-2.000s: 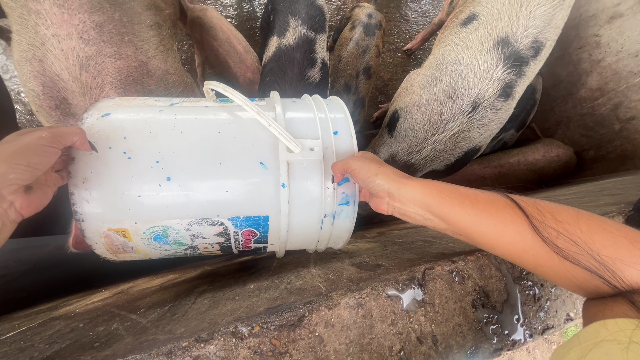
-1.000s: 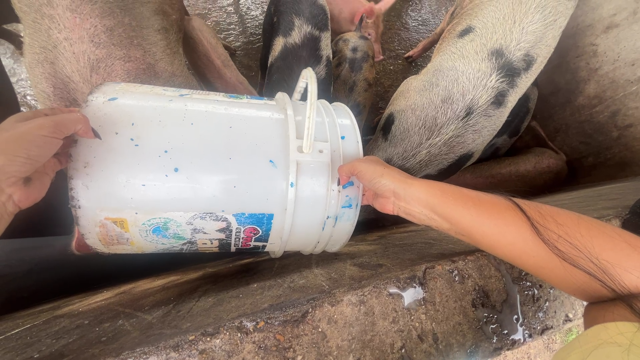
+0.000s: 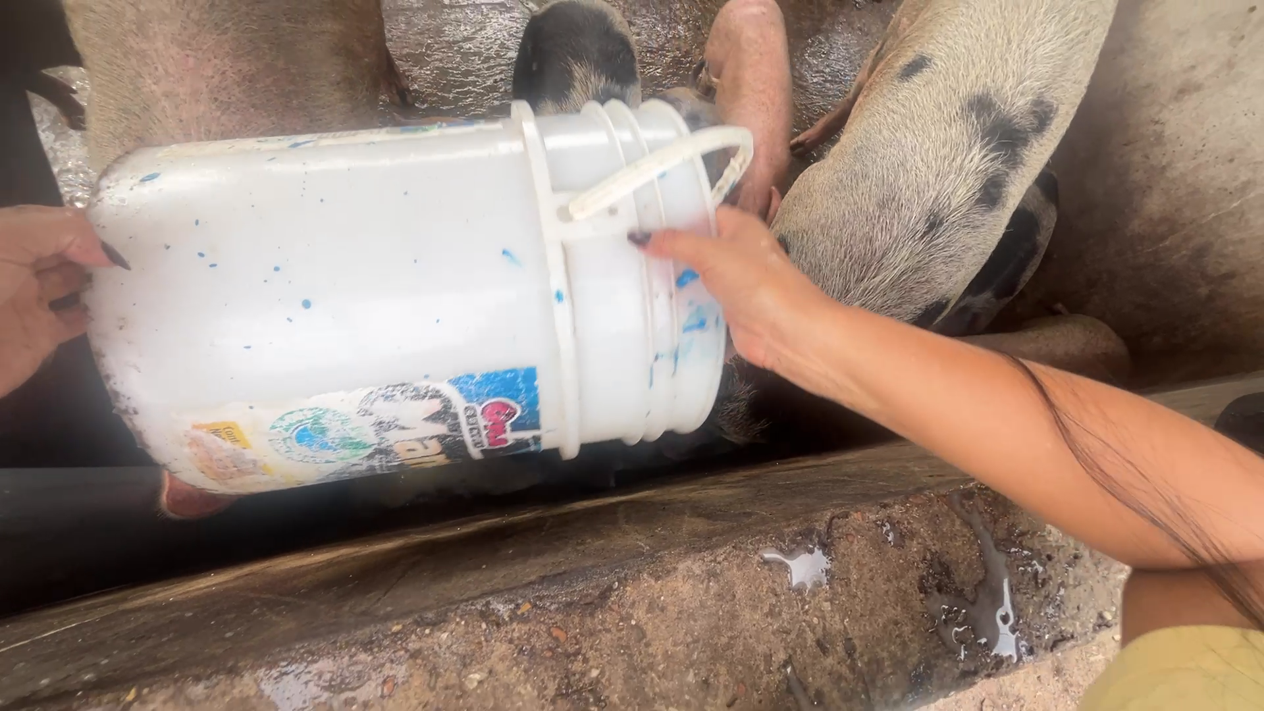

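A white plastic bucket with blue paint specks and a worn label lies on its side in the air over a pig pen, its rim end to the right. My left hand holds the base end at the left. My right hand grips the rim end, thumb on the ribbed wall below the white handle. The bucket's mouth faces away to the right, so its inside is hidden. A spotted pig stands just right of the bucket, its head out of sight.
A wet, rough concrete wall top with small puddles runs along the front. Behind the bucket are a large pinkish pig, a black-and-white pig and a smaller pink pig. A concrete wall bounds the pen at the right.
The bucket's handle has swung over toward the rim end. My right thumb now lies further along the bucket's side. A pink piglet has moved toward the rim end, and the small spotted one is mostly hidden.
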